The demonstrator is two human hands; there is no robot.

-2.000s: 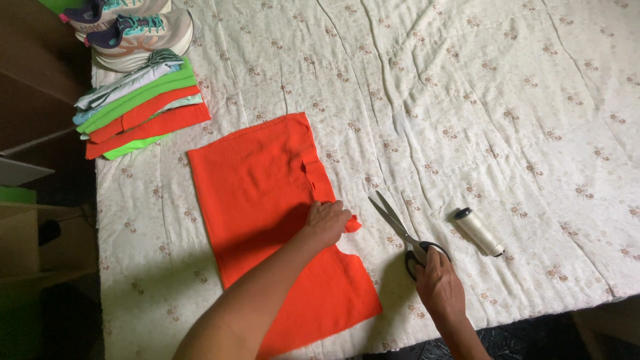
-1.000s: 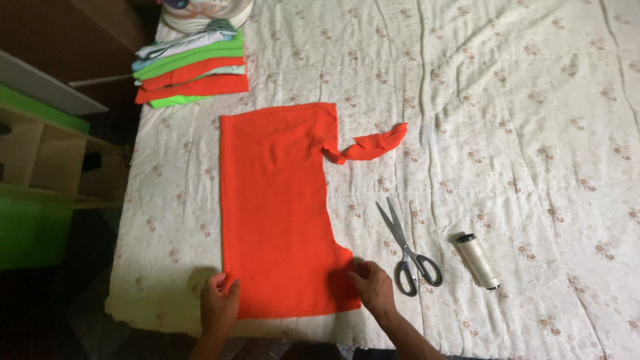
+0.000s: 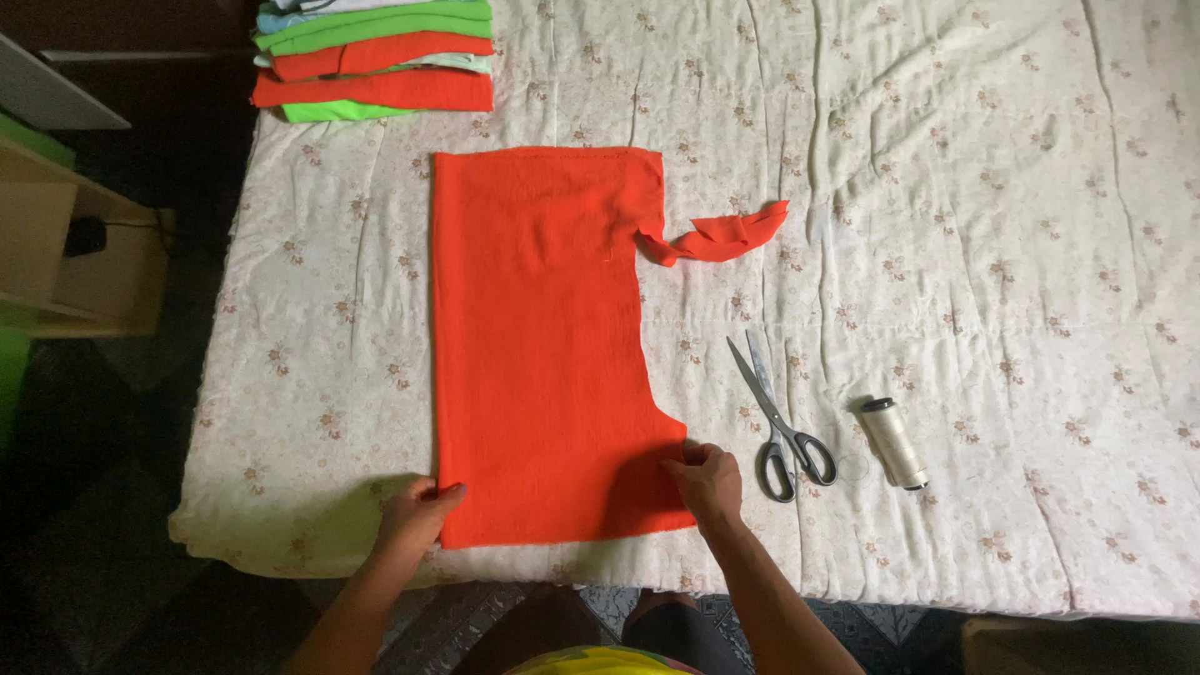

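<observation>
A piece of red fabric (image 3: 544,347) lies flat, its right edge cut in a curve near the bottom. My left hand (image 3: 412,525) pinches its lower left edge between thumb and fingers. On the opposite side my right hand (image 3: 708,483) grips the lower right edge, just below the curved cut. A crumpled red fabric strip (image 3: 727,236) extends from the upper right edge. Scissors with black handles (image 3: 778,417) lie to the right of my right hand, blades parted and pointing away from me. Beyond them rests a spool of whitish thread (image 3: 897,444).
Folded red, green and pale fabrics (image 3: 375,89) are stacked at the upper left. A quilted floral cover (image 3: 984,525) lies under everything, its near edge in front of my body. Wooden shelving (image 3: 112,281) stands off to the left, below the covered surface's height.
The scissors, in my right hand two seconds ago, now lie on the cover. My hands have moved to the fabric's lower corners. The strip, earlier near my left hand, now stretches out to the right.
</observation>
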